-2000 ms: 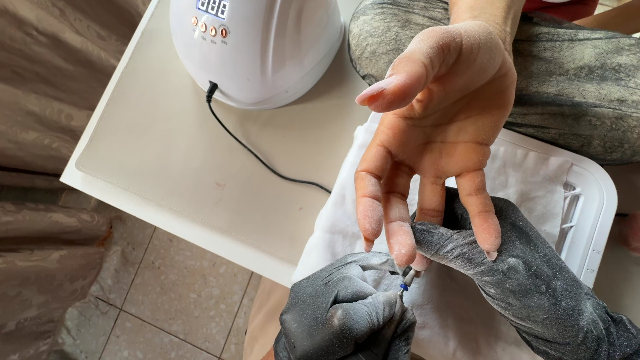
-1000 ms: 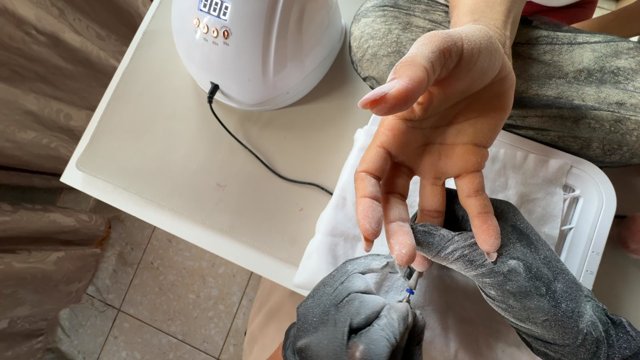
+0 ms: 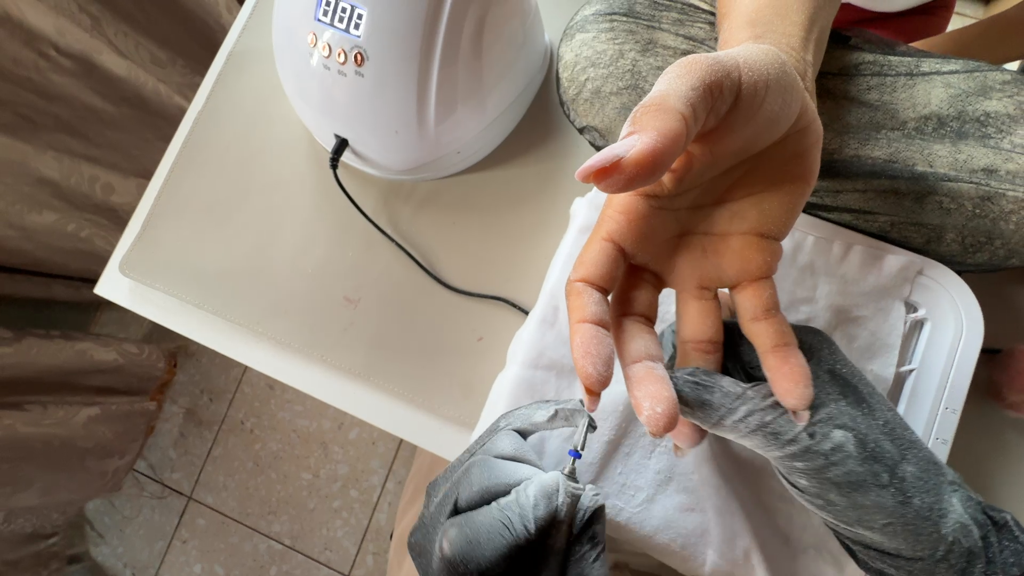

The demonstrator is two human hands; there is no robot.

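Observation:
My left hand (image 3: 512,500), in a dusty dark glove, grips a nail drill handpiece, mostly hidden by the fingers. Its metal bit (image 3: 582,440) with a blue ring points up at the index fingertip of another person's hand (image 3: 720,184); whether they touch cannot be told. That hand is palm up, fingers toward me, with white dust on its skin and a long pale thumbnail. My right hand (image 3: 824,432), also gloved and dusty, lies under and around the person's middle and ring fingers, its thumb beside the middle fingertip. Beneath is a white cloth (image 3: 640,488).
A white nail lamp (image 3: 416,88) with a lit display stands on the beige tabletop (image 3: 280,240), its black cable (image 3: 416,260) running to the cloth. A white plastic device (image 3: 952,320) sits partly under the cloth at right. The person's grey-patterned trouser leg (image 3: 904,144) is behind it.
My left hand has moved left with the drill; the bit has gone from the person's middle fingertip to the index fingertip. My right hand stays by the same fingers.

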